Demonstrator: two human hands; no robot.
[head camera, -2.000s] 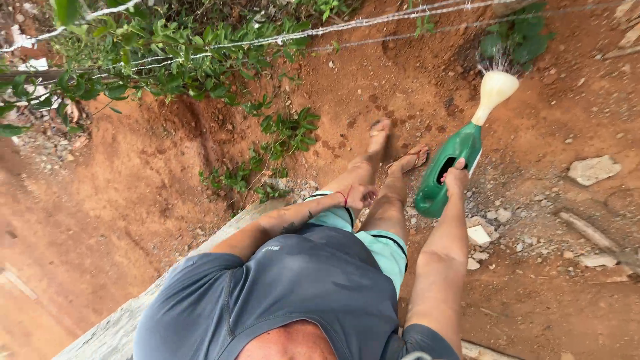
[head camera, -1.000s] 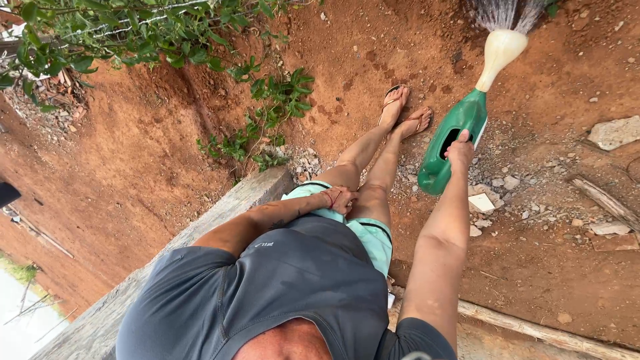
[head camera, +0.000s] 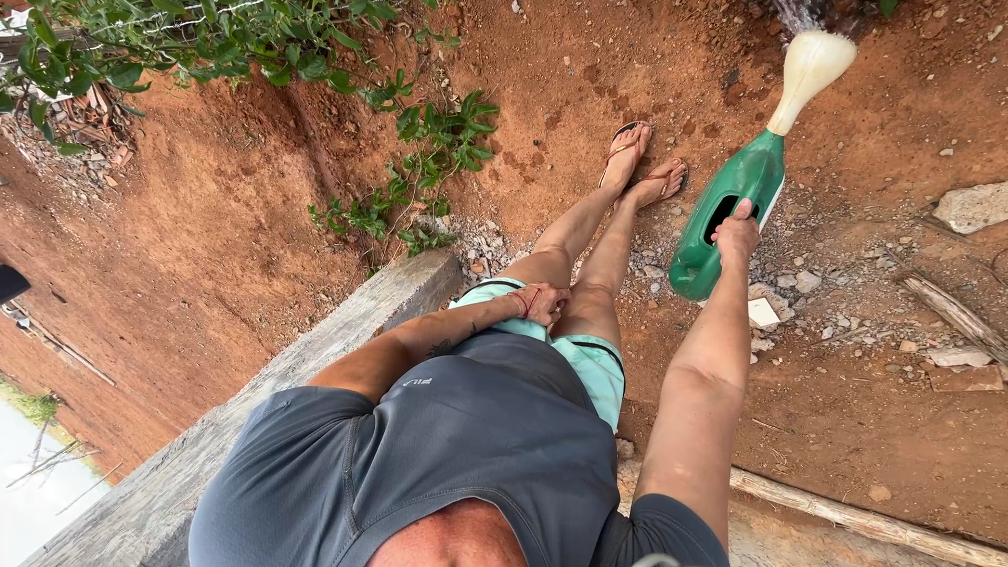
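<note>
My right hand (head camera: 738, 230) is closed around the handle of a green plastic watering can (head camera: 728, 206). Its pale, flared spout head (head camera: 817, 67) points toward the top edge, and water (head camera: 799, 14) sprays from it onto the reddish soil. My left hand (head camera: 542, 304), with a red string at the wrist, rests at the hem of the light green shorts (head camera: 596, 376), by my thigh. Its fingers look curled, and whether they grip the cloth is hidden. Dark wet spots mark the soil near my feet in flip-flops (head camera: 626, 156).
A concrete ledge (head camera: 315, 358) runs beside me on the left. Leafy vines (head camera: 445, 130) grow across the upper left, around barbed wire (head camera: 189, 22). Stones (head camera: 975, 208), rubble and wooden poles (head camera: 858, 516) lie on the right.
The view has shifted, and the green plant seen under the spray two seconds ago is now almost wholly out of frame. Water still flows; my right hand keeps its hold on the can.
</note>
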